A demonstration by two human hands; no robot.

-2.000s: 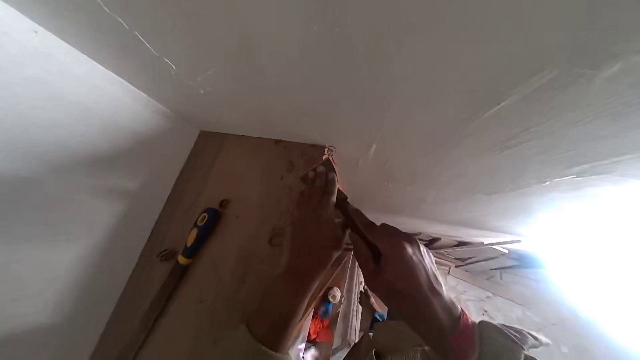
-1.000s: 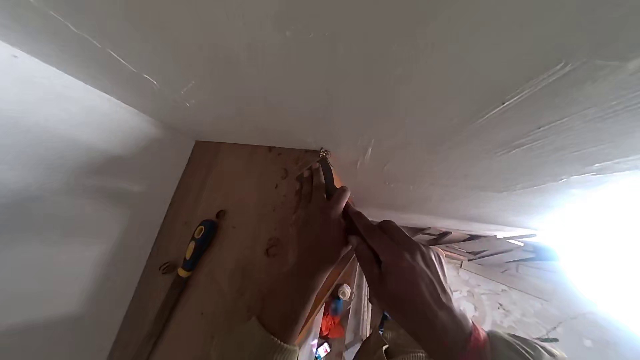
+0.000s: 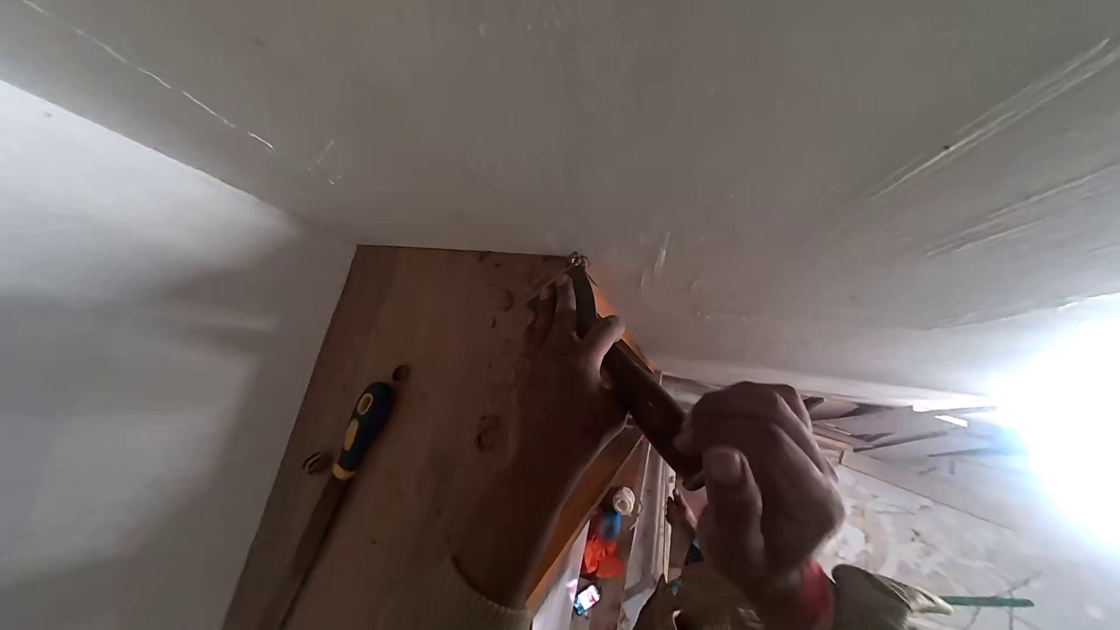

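A chisel (image 3: 643,385), with a dark blade and a wooden handle, slants across the corner of a wooden board (image 3: 420,315) that lies against a pale wall. My left hand (image 3: 569,376) rests on the board and grips the blade, its fingers close to the tip. Curled wood shavings (image 3: 577,261) sit at that tip by the board's edge. My right hand (image 3: 761,481) is closed at the end of the chisel's handle. To the left on the board lies a tool with a blue and yellow handle (image 3: 363,429) and a long shank.
A pale wall (image 3: 656,131) runs along the board's far edge, another (image 3: 131,367) stands at its left. Below right are a person's hand (image 3: 681,512), an orange cloth (image 3: 602,557), a phone (image 3: 587,598) and wooden pieces (image 3: 866,429). Bright light glares at right.
My right hand has shifted back toward the end of the chisel's handle, so more of the handle shows between my hands. The chisel tip stays by the board's corner.
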